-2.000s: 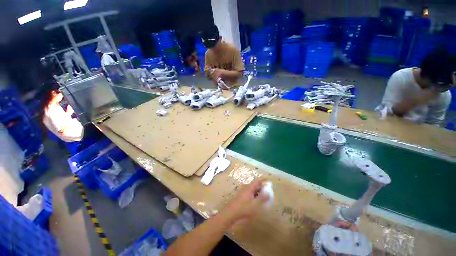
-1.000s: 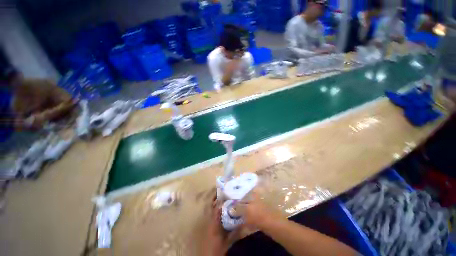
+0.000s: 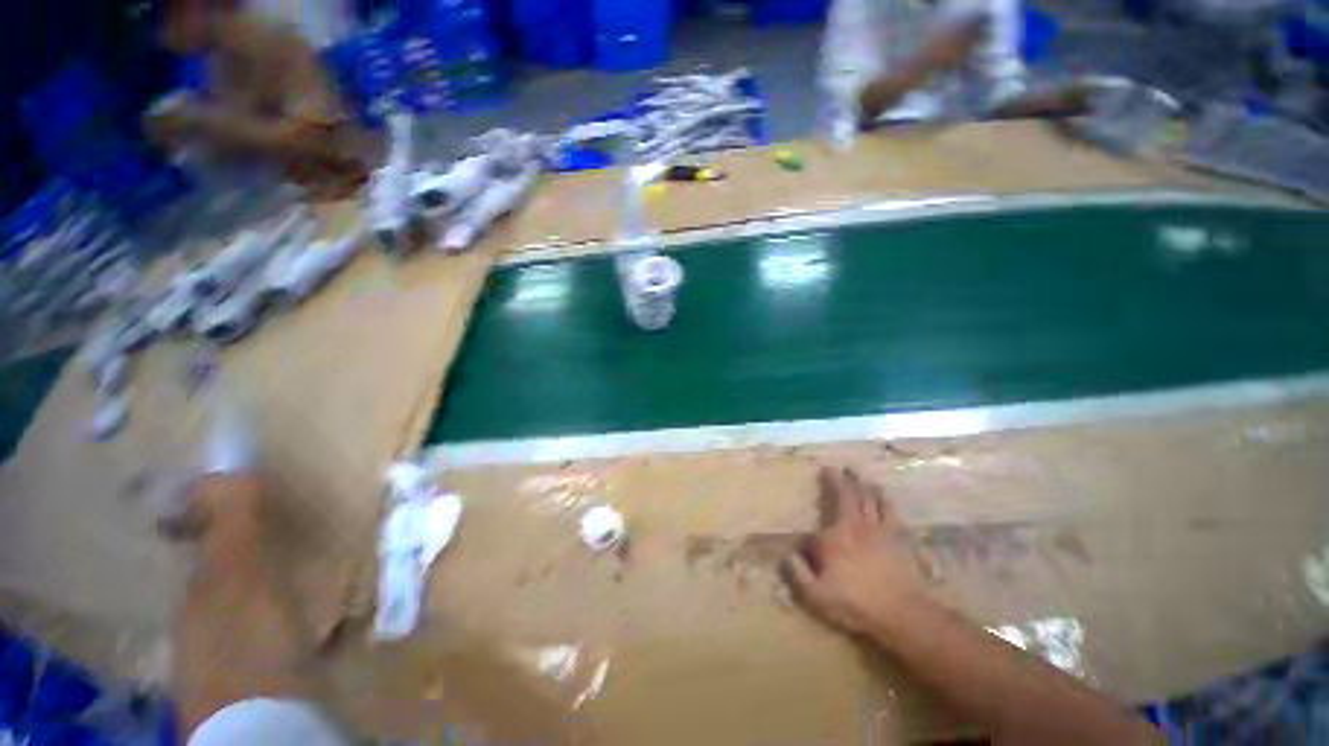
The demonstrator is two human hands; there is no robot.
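My left hand (image 3: 219, 503) is blurred over the cardboard at the left, closed around a pale grey-white piece (image 3: 228, 442) that sticks up beyond the fingers; its shape is too blurred to make out. My right hand (image 3: 853, 561) lies on the bench, palm down, empty, fingers apart. A small white round piece (image 3: 601, 528) sits on the bench between my hands. A white lobed piece (image 3: 414, 551) lies by the cardboard's edge. A pale arm with a thick joint housing (image 3: 652, 292) stands on the green belt.
Grey units (image 3: 226, 289) lie across the cardboard (image 3: 343, 401) at the left. Loose arms (image 3: 692, 117) are piled beyond the belt (image 3: 1006, 321), near a yellow-and-black tool (image 3: 692, 174) and a small green item (image 3: 789, 159). Two people sit across the line.
The two-arm unit between my hands is gone from the bench front. My left hand has moved left over the cardboard; my right hand has let go and rests farther right. The view has turned left.
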